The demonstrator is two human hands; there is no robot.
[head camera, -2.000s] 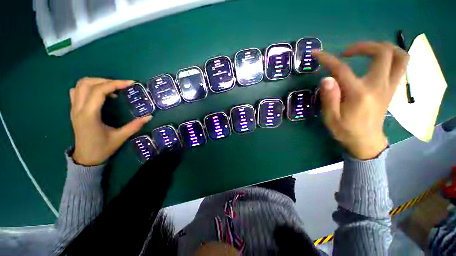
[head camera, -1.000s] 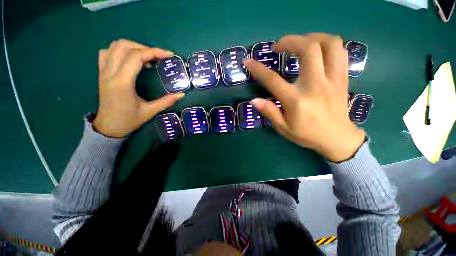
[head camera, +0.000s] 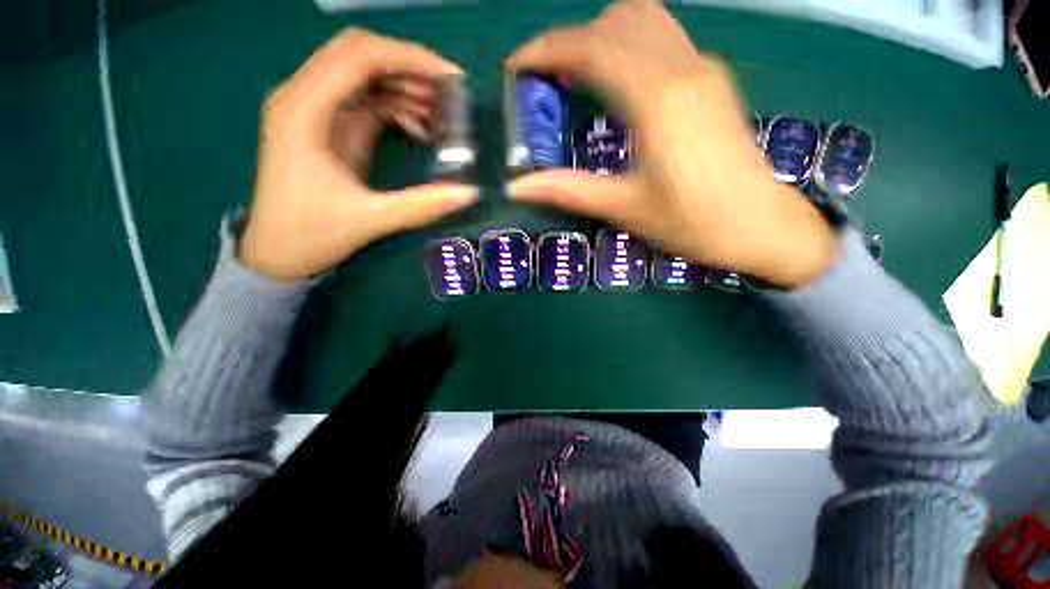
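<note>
My left hand point(head camera: 334, 150) grips a smartwatch point(head camera: 454, 127) by its top and bottom edges between thumb and fingers. The watch is tilted on edge and blurred. My right hand point(head camera: 679, 150) grips another smartwatch point(head camera: 538, 122) the same way, also tilted, with a bluish face showing. The two held watches face each other with a gap between. More smartwatches of the upper row point(head camera: 792, 150) lie to the right, partly hidden by my right hand. The lower row of smartwatches point(head camera: 563, 262) lies on the green mat point(head camera: 622, 357) with lit lines of text.
A pale yellow sheet point(head camera: 976, 305) with a thin black pen point(head camera: 999, 247) on it lies at the right. A white tray point(head camera: 921, 25) is at the far side. A dark phone point(head camera: 1033, 46) is at the top right corner. Striped floor tape point(head camera: 86, 544) shows at the lower left.
Each hand now holds a watch, tilted up from the upper row. My right hand has moved left from tapping screens. The view has shifted, so the rows appear further right.
</note>
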